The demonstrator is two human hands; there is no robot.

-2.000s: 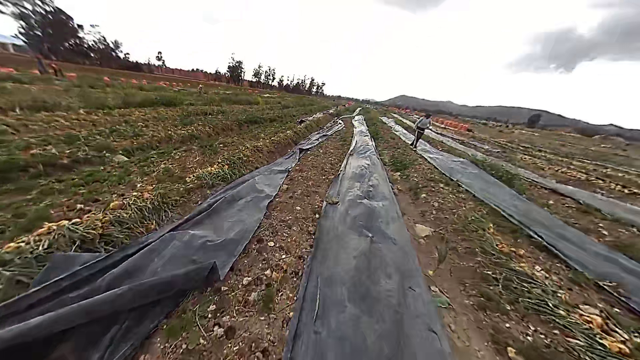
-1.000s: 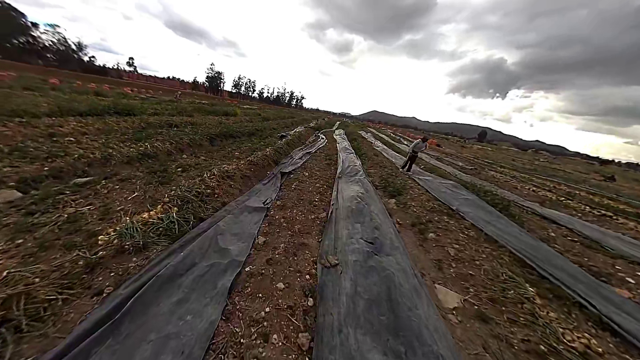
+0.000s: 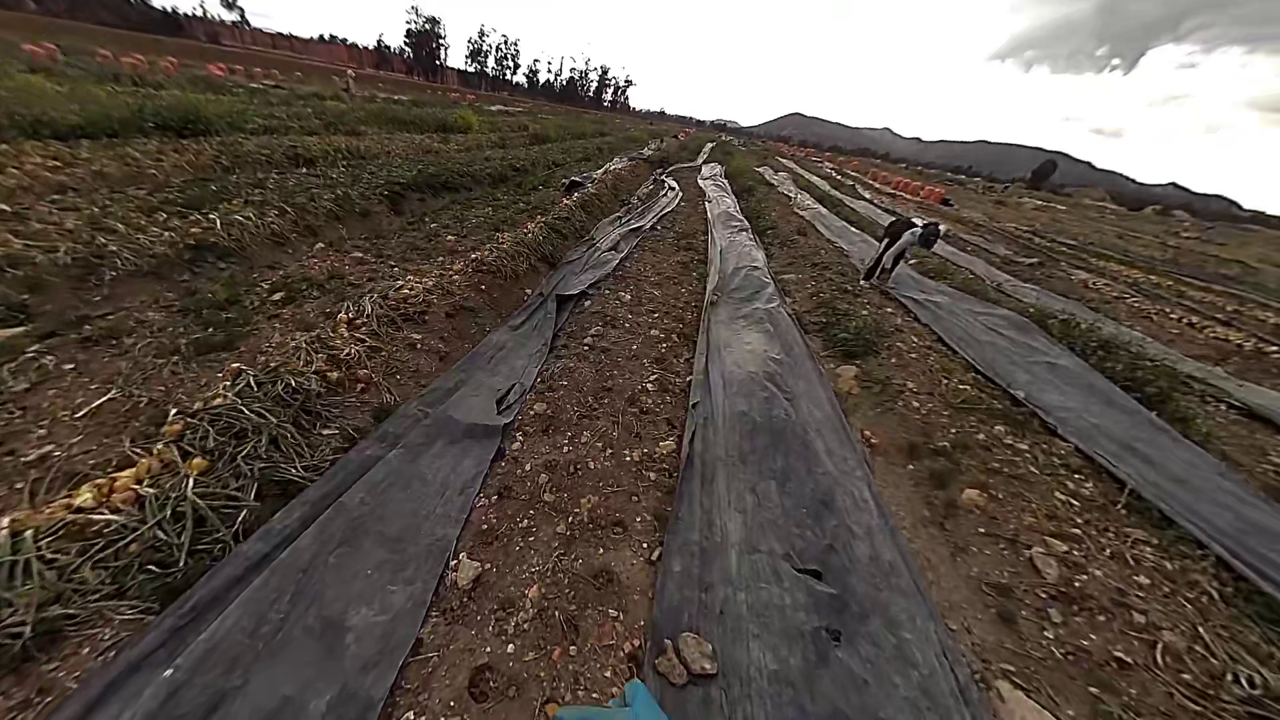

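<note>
At the bottom edge, a little left of centre, part of a blue-gloved hand (image 3: 615,704) shows; whether it is my left hand or my right hand cannot be told. Its fingers are mostly cut off by the frame, and any grip is hidden. Just above and right of it, two stones (image 3: 686,658) lie side by side on a long strip of dark sheeting (image 3: 770,480). The glove appears close to the left edge of this strip, which has small holes. Another dark sheeting strip (image 3: 400,530) runs along the left, folded and creased farther off.
Pulled onions (image 3: 110,492) with dry tops lie in a row at left. Stony soil (image 3: 560,520) separates the strips. At right, a person (image 3: 900,246) bends over another sheeting strip (image 3: 1060,390). Orange-red sacks (image 3: 905,187) stand farther back, and loose rocks (image 3: 972,498) dot the ground.
A blue-gloved hand has come into view at the bottom. The person at right, more upright two seconds ago, is now bent low. The view has shifted.
</note>
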